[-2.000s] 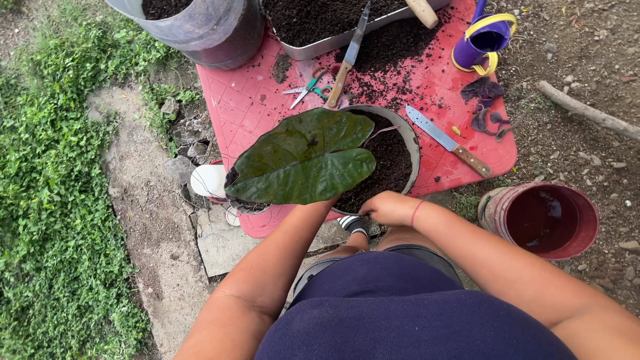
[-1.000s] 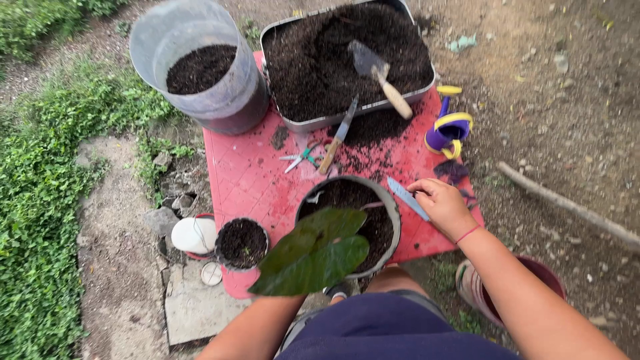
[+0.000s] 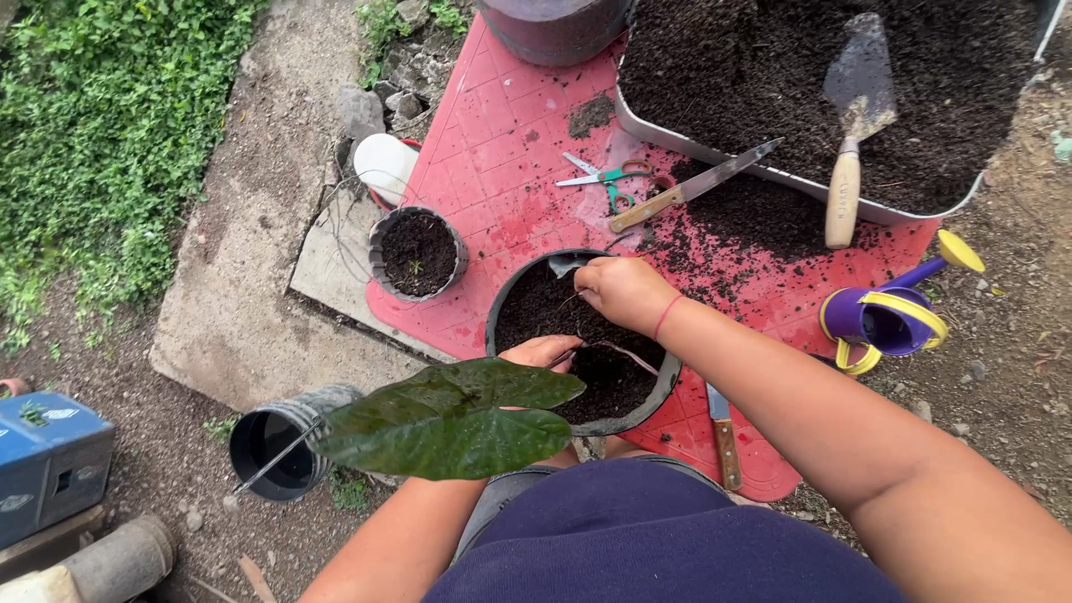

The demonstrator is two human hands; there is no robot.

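Note:
A round pot [image 3: 666, 389] of dark soil sits at the near edge of the red plastic table [image 3: 502, 167]. My left hand [image 3: 544, 352] is over its soil, fingers at a thin stem or root; whether they grip it I cannot tell. A large green leaf [image 3: 452, 419] spreads above my left forearm. My right hand [image 3: 624, 291] is inside the far rim, fingers bent close together near a thin root and beside a greyish scrap [image 3: 568, 265]. A pinkish stem [image 3: 624, 353] lies across the soil. The wooden-handled knife [image 3: 727, 444] rests right of the pot, touched by neither hand.
Beyond the pot are scissors [image 3: 615, 177], another knife [image 3: 687, 194], and a metal tub [image 3: 703, 155] of soil holding a trowel [image 3: 850, 159]. A small soil pot [image 3: 419, 254] stands left, a purple watering can [image 3: 888, 322] right. A black bucket [image 3: 280, 448] stands on the ground.
One second ago my right hand was at the knife right of the pot; now it is inside the pot, and the knife lies nearer the table's front edge. My left hand has come into sight over the soil.

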